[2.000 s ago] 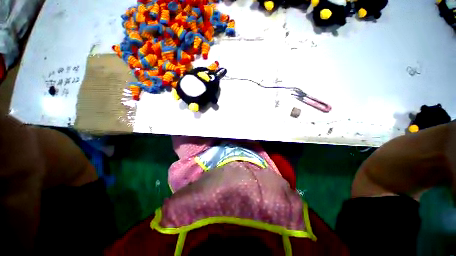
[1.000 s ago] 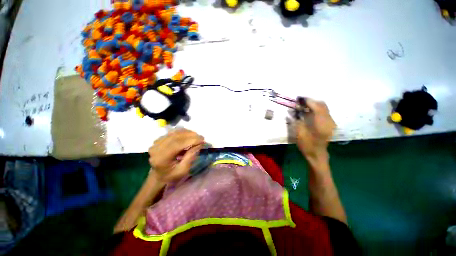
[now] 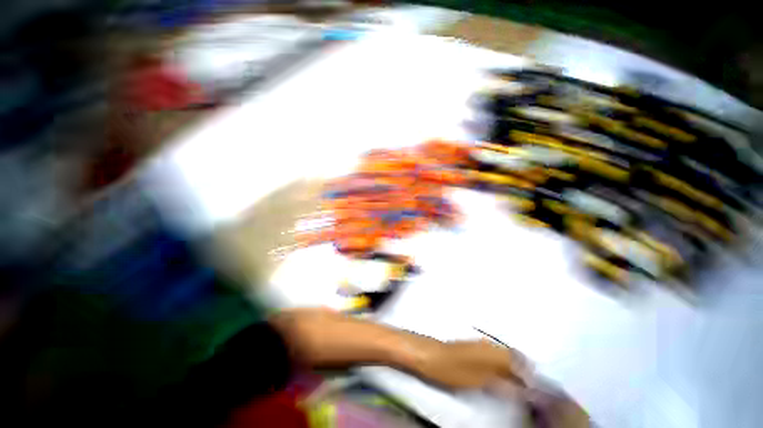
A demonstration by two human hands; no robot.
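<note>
The whole view is strongly blurred. A black and white plush penguin (image 3: 372,284) with yellow parts lies on the table just in front of the pile of orange, red and blue knitted hats (image 3: 397,196). My left hand (image 3: 477,365) reaches rightward over the table near the bottom; its fingers are too smeared to show whether they hold anything. A thin dark line (image 3: 492,337) shows just above it. A blurred brownish shape at the bottom edge beside its fingertips may be my right hand (image 3: 559,408), cut off.
A large heap of penguins (image 3: 619,180) lies at the right and back of the white table (image 3: 351,92). Brown cardboard (image 3: 268,234) is at the near left table edge. A blurred blue thing (image 3: 167,267) and a red one (image 3: 159,86) are off the table's left side.
The view has swung and tilted, bringing the penguin heap into sight. My left hand has moved from the table's front edge towards the right. The snips are no longer distinguishable.
</note>
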